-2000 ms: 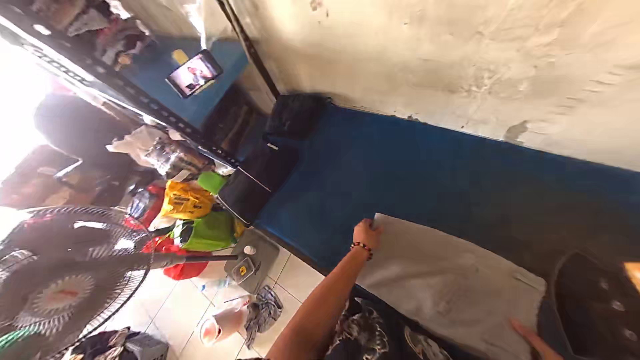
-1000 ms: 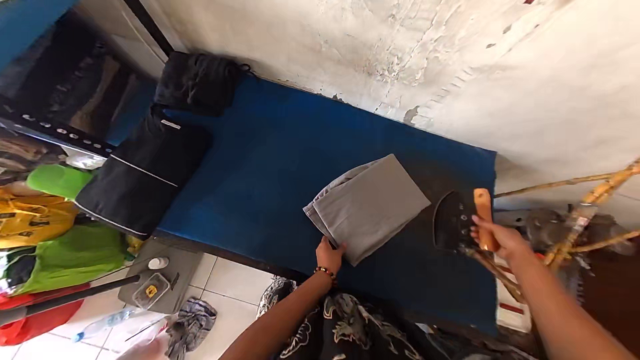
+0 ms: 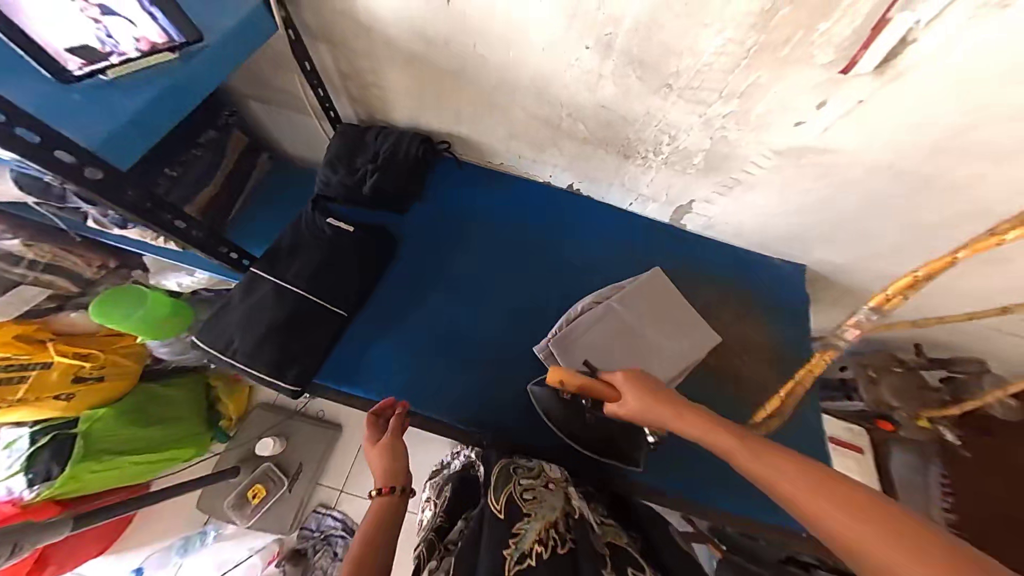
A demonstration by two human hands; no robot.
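Observation:
My right hand (image 3: 640, 396) is closed round the wooden handle of a dark clothes iron (image 3: 588, 420), near the front edge of the blue-covered table (image 3: 480, 264). Just behind the iron lies a folded grey cloth garment (image 3: 632, 328), partly hidden by the iron's handle. My left hand (image 3: 388, 432), with a beaded bracelet on the wrist, is raised at the table's front edge, fingers slightly curled and holding nothing. Folded black garments with white piping (image 3: 296, 296) lie at the table's left end, a black bundle (image 3: 376, 164) behind them.
A metal shelf post (image 3: 120, 184) and a shelf bearing a lit phone (image 3: 96, 32) stand at the left. Yellow and green bags (image 3: 120, 440) are below. A peeling wall (image 3: 600, 96) runs behind the table; bamboo-like poles (image 3: 864, 320) lean at the right.
The grey cloth, spread out two seconds ago, is now folded. My right hand has brought the iron from the right to the front of the cloth. My left hand has let go of the cloth.

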